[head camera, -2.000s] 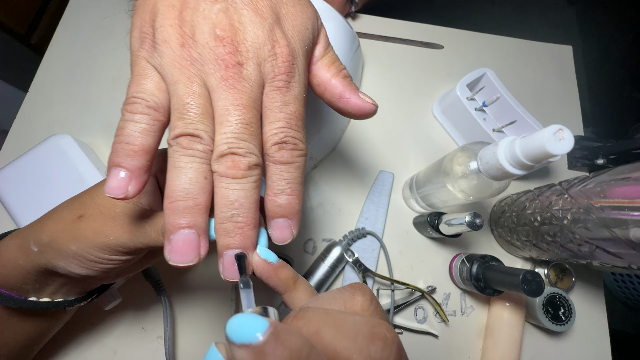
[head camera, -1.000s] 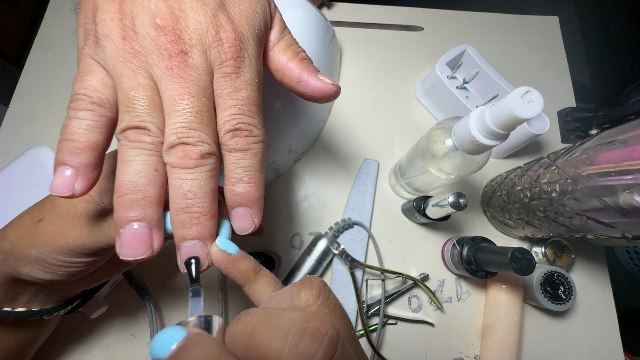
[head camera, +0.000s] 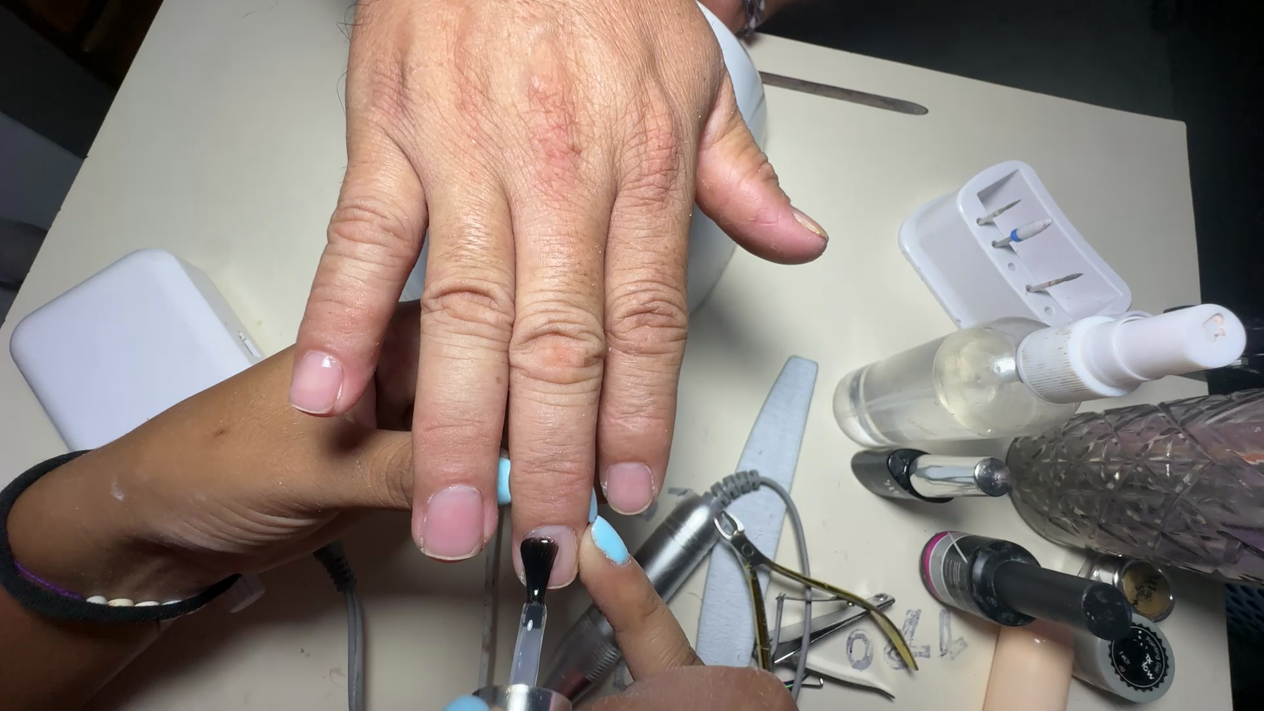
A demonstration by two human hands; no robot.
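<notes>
Another person's hand (head camera: 553, 247) lies spread, palm down, with its fingers pointing toward me. My left hand (head camera: 286, 454) reaches under it from the left and holds its middle finger, with a blue-painted fingertip showing between two fingers. My right hand (head camera: 681, 652), at the bottom edge, holds a nail polish brush (head camera: 533, 612) by its metallic cap, partly out of frame. The dark, wet bristles touch the middle fingernail (head camera: 563, 558). One blue-nailed finger of my right hand rests beside that fingertip.
A white device (head camera: 128, 346) is at left. Rightward are a nail file (head camera: 760, 494), an electric nail drill (head camera: 642, 583), cuticle nippers (head camera: 760, 573), a spray bottle (head camera: 948, 385), a drill bit holder (head camera: 1017, 247), polish bottles (head camera: 1017, 583) and a textured glass vessel (head camera: 1136, 474). A metal tool (head camera: 844, 92) lies behind.
The view has shifted between frames. The brush stays at the middle fingernail throughout, its bristles now pressed wider against the nail than one second ago.
</notes>
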